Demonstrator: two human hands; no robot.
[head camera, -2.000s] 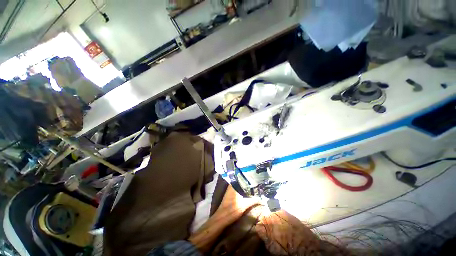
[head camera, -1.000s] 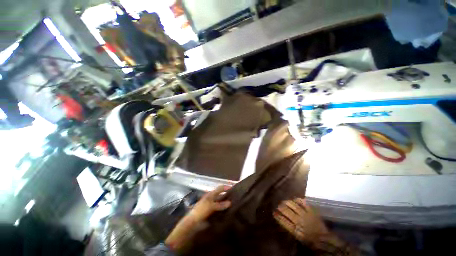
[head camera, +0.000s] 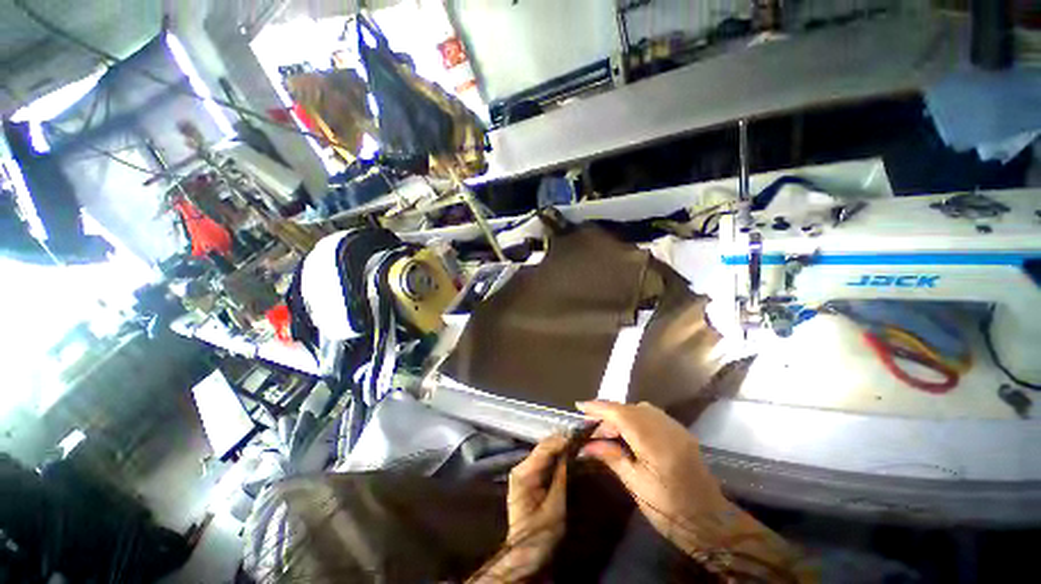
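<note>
My left hand (head camera: 537, 493) and my right hand (head camera: 656, 462) meet at the table's front edge, fingers pinching an edge of the brown garment (head camera: 388, 530). The garment hangs below my hands and spreads to the left over the lap. Brown cut panels (head camera: 554, 325) lie flat on the table left of the machine head, with a white strip between them. The presser foot and needle area (head camera: 779, 317) of the white Jack sewing machine (head camera: 970, 245) is right of the panels, lit by a white glare. My hands are away from the needle.
Red-handled scissors (head camera: 913, 363) and a yellow handle lie under the machine arm. A black-and-white roll (head camera: 343, 285) and a yellow round device (head camera: 420, 285) stand at the table's left. The ribbed front edge (head camera: 868, 485) runs to the right. Light blue cloth (head camera: 982, 108) is behind the arm.
The view has swung left. My hands have left the needle area, and the garment has come down off the table front. My hands were apart on the cloth and have come together at its edge.
</note>
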